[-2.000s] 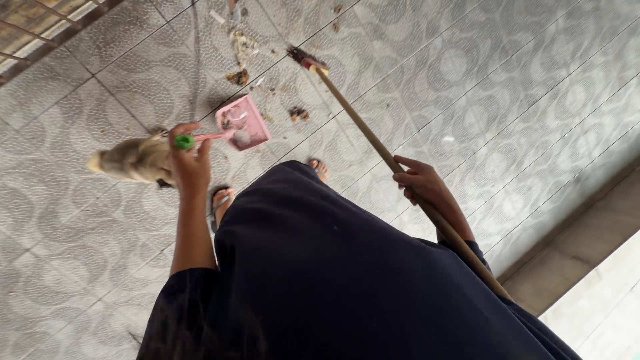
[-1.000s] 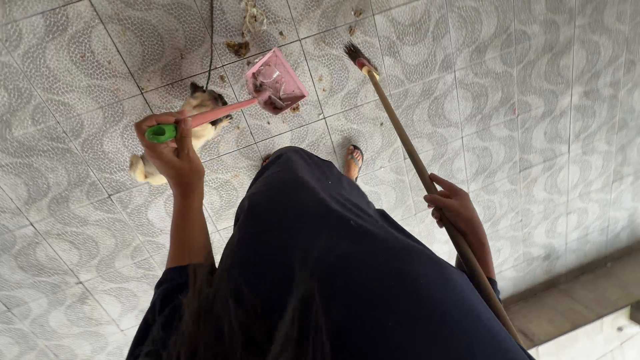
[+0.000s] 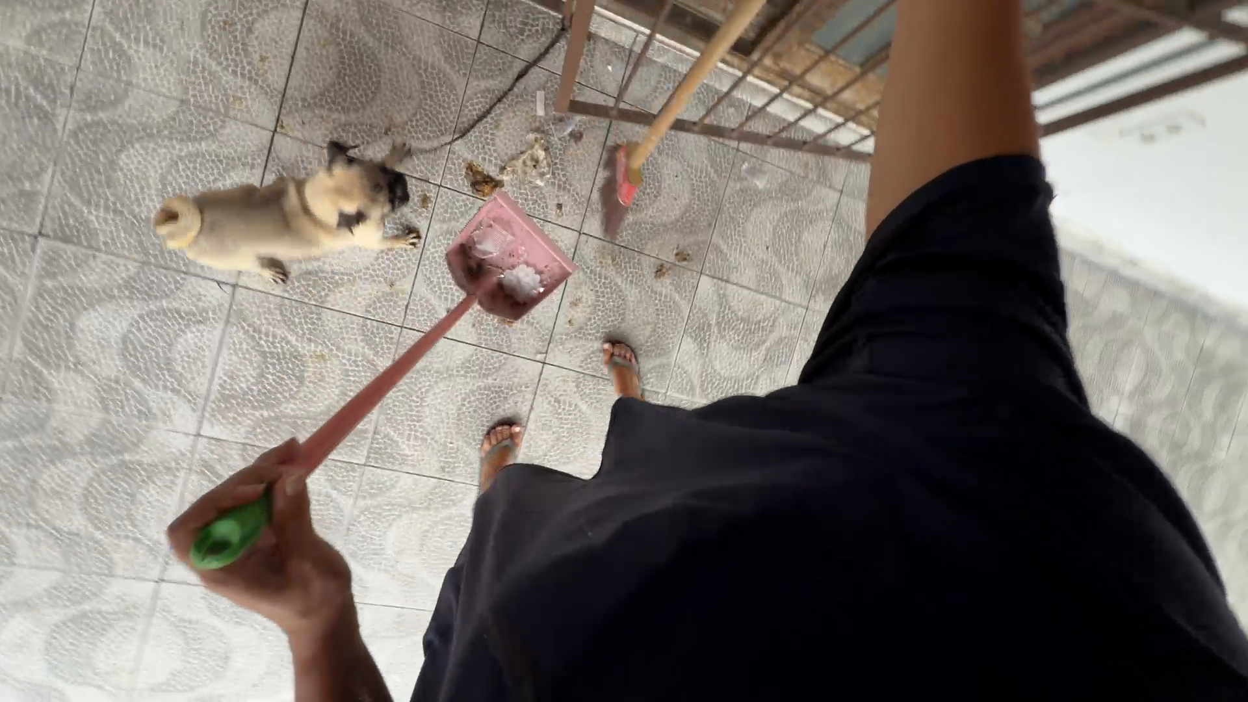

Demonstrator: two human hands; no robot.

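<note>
My left hand (image 3: 273,541) grips the long pink handle of a dustpan by its green end. The pink plastic dustpan (image 3: 517,244) lies in front of my feet with crumpled whitish scraps and dark dirt in it. My right arm stretches up past the top edge, so the right hand is out of view. The broom (image 3: 629,175), with a wooden stick and a red head with dark bristles, stands to the right of the pan; its upper stick leaves the top of the view. Brown and pale debris (image 3: 483,179) lies on the tiles just beyond the pan.
A fawn pug-like dog (image 3: 292,210) stands left of the dustpan, a dark cord running from near it to a brown metal gate (image 3: 712,129) at the top. Small crumbs (image 3: 673,261) dot the patterned tile floor right of the pan. A white wall (image 3: 1160,166) is at the right.
My right arm has swung up and forward, and my right hand has left the view. The broom has come upright near the gate. The view has shifted, bringing the gate in.
</note>
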